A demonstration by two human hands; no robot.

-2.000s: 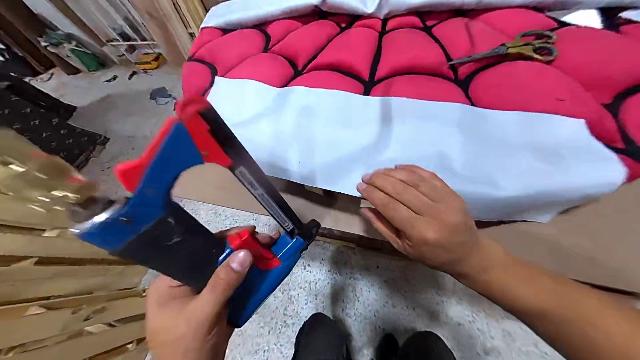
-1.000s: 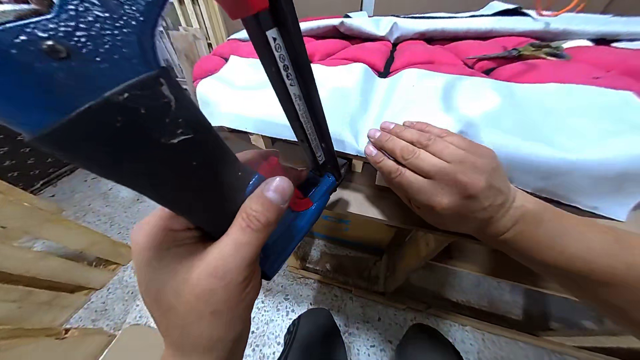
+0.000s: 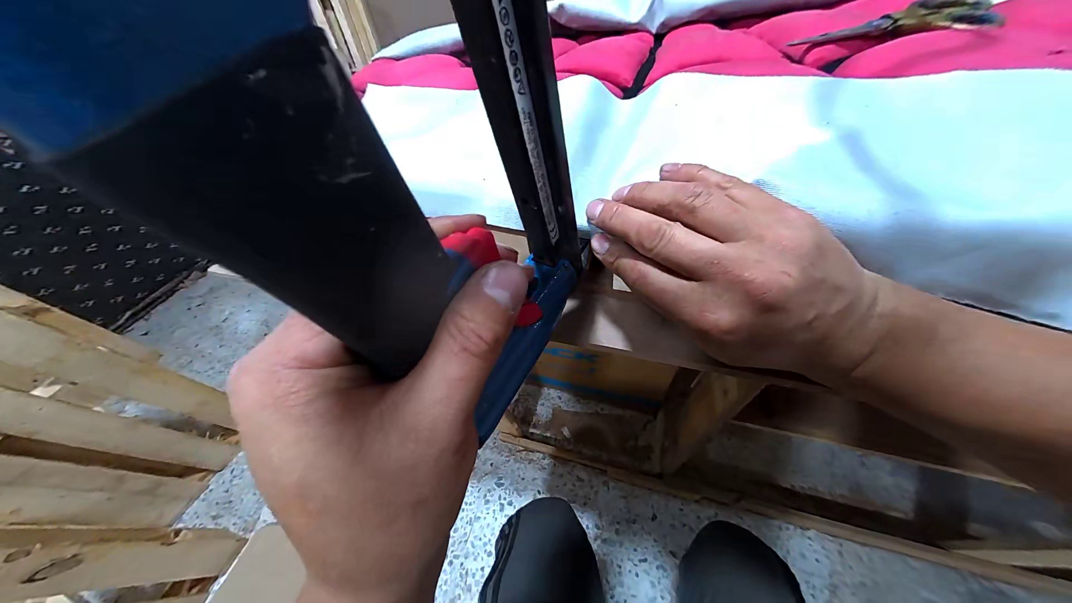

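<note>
My left hand (image 3: 377,419) is wrapped around the black grip of a blue and black pneumatic staple gun (image 3: 293,193), its thumb by a red part. The gun's nose touches the frame's edge, just left of my right fingertips. My right hand (image 3: 729,260) lies palm down, fingers close together, on the border of the white fabric (image 3: 712,126), pressing it at the wooden frame (image 3: 628,331). Beyond the white strip is pink padded fabric (image 3: 729,48) with black lines. Scissors (image 3: 913,18) rest on the pink fabric at the upper right.
Rough wooden slats (image 3: 100,419) stand at the left, near a dark patterned fabric (image 3: 84,226). Wooden members (image 3: 712,410) and a cardboard piece with writing (image 3: 603,373) show under the frame. My shoes are on the speckled floor (image 3: 578,494) below.
The staple gun has moved right, from off the frame's edge to the edge beside my right fingertips. My right hand stays on the white fabric. The view has come closer.
</note>
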